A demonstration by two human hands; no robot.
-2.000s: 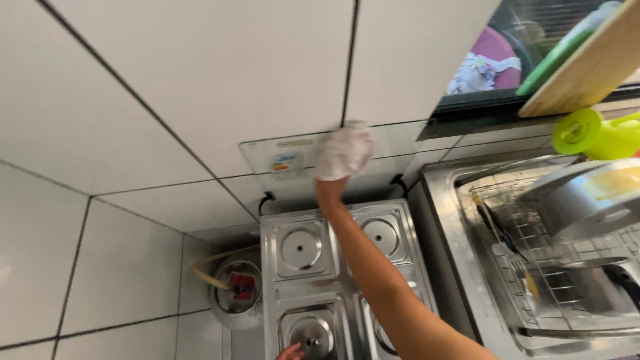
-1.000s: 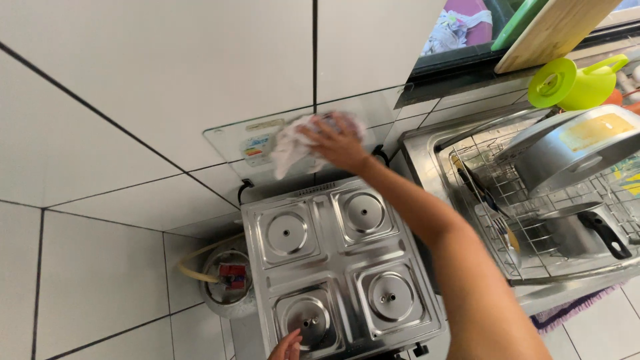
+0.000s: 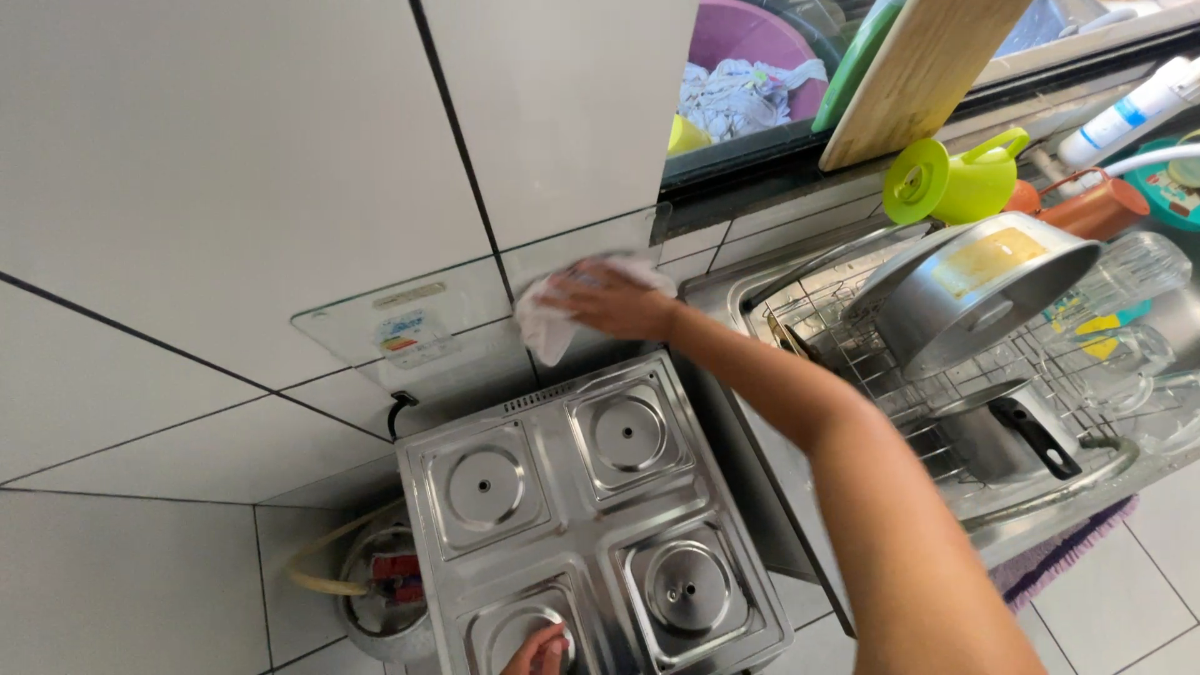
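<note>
My right hand (image 3: 609, 298) presses a white cloth (image 3: 547, 328) against the raised glass lid (image 3: 469, 314) of the stove, right of the lid's middle. The clear glass leans by the tiled wall and bears a coloured sticker. Below it lies the four-burner stainless stove top (image 3: 572, 516), its burner wells without grates. At the bottom edge of the view my left hand (image 3: 539, 653) shows only its fingers, over the front left burner well. Whether those fingers touch the metal, I cannot tell.
A steel sink with a wire dish rack (image 3: 867, 361), a round pan (image 3: 975, 291) and a saucepan (image 3: 1008, 436) stands at the right. Cutting boards (image 3: 923, 80) lean at the window. A gas cylinder (image 3: 384, 600) with a hose is left of the stove.
My right hand and the cloth have moved along the glass lid, from its left part a second ago toward its right part. My left fingers remain by the front left burner.
</note>
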